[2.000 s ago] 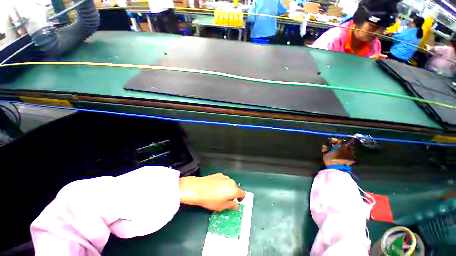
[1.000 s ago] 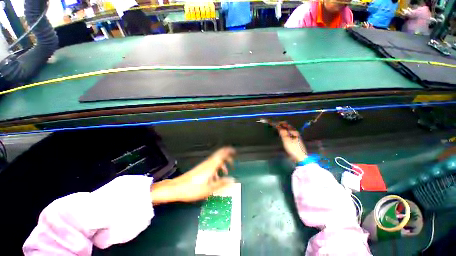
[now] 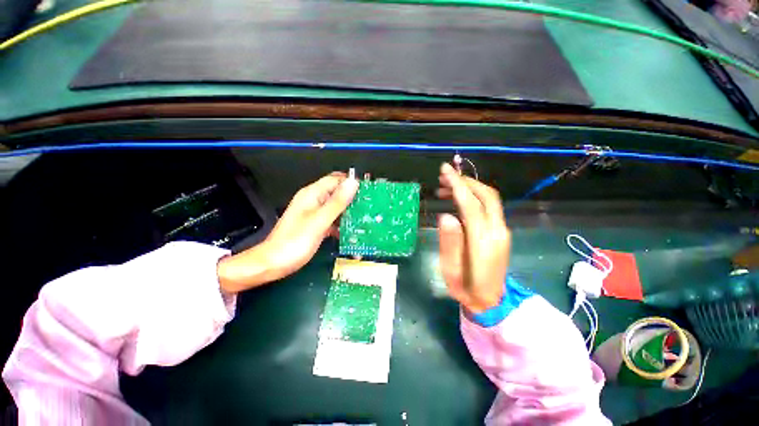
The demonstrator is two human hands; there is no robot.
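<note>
My left hand (image 3: 312, 218) grips a green circuit board (image 3: 380, 218) by its left edge and holds it up in front of me. My right hand (image 3: 474, 237) is raised just right of the board, apart from it, with its fingers extended; a small thin thing shows at its fingertips, too blurred to name. A blue wrist strap (image 3: 504, 304) is on my right wrist. Below the held board, a smaller green board (image 3: 353, 311) lies on a white sheet (image 3: 353, 364) on the bench mat.
A black bin (image 3: 108, 216) with boards inside stands at left. A blue wire (image 3: 250, 146) runs across. At right are a white adapter (image 3: 586, 279), a red card (image 3: 620, 276), tape rolls (image 3: 682, 349) and a teal fan (image 3: 732, 309). A raised shelf carries a black mat (image 3: 333, 50).
The view has tilted down. My left hand has moved up from the white sheet and now holds a circuit board. My right hand has come back from the dark strip towards that board.
</note>
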